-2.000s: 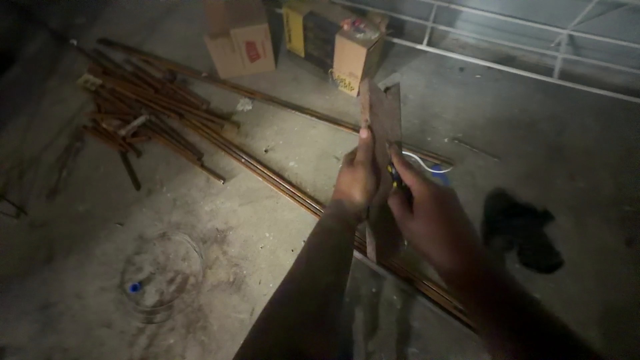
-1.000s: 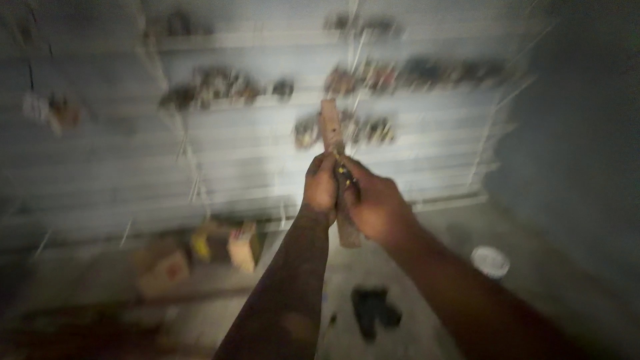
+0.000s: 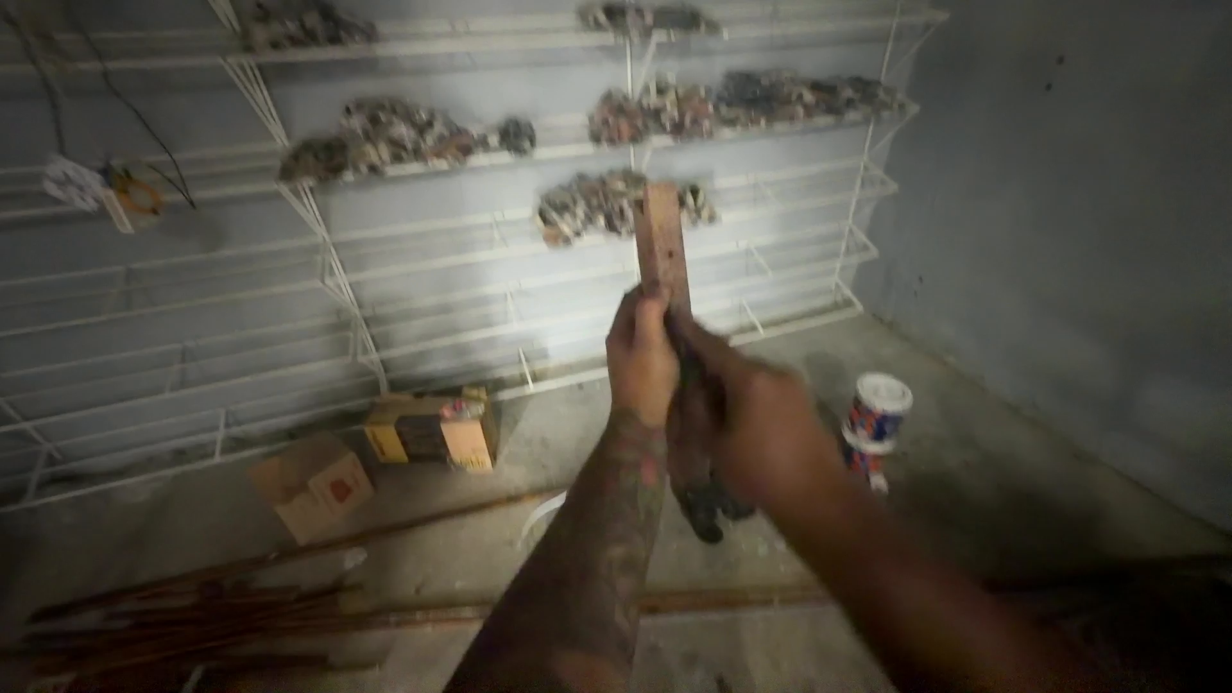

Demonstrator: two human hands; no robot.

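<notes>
A rusty brown metal bar with a small hole (image 3: 664, 241) points up and away from me in the middle of the head view. My left hand (image 3: 643, 356) grips it about midway, thumb along its near face. Close beside it on the right, my right hand (image 3: 760, 414) is blurred, with its fingers curled at the bar's lower part. Earlier frames show a small dark and yellow object between this hand and the bar; now the fingers hide it, so what the right hand holds cannot be told.
White wire shelves (image 3: 433, 361) with piled small parts (image 3: 404, 135) line the wall. On the floor are an open cardboard box (image 3: 313, 486), a yellow and black box (image 3: 433, 433), rusty bars (image 3: 212, 616), stacked paint buckets (image 3: 878, 409) and a dark cloth-like item (image 3: 707, 510).
The view has swung up from the floor to the shelves. Both hands have stayed together at the bar, which remains in my left hand's grip.
</notes>
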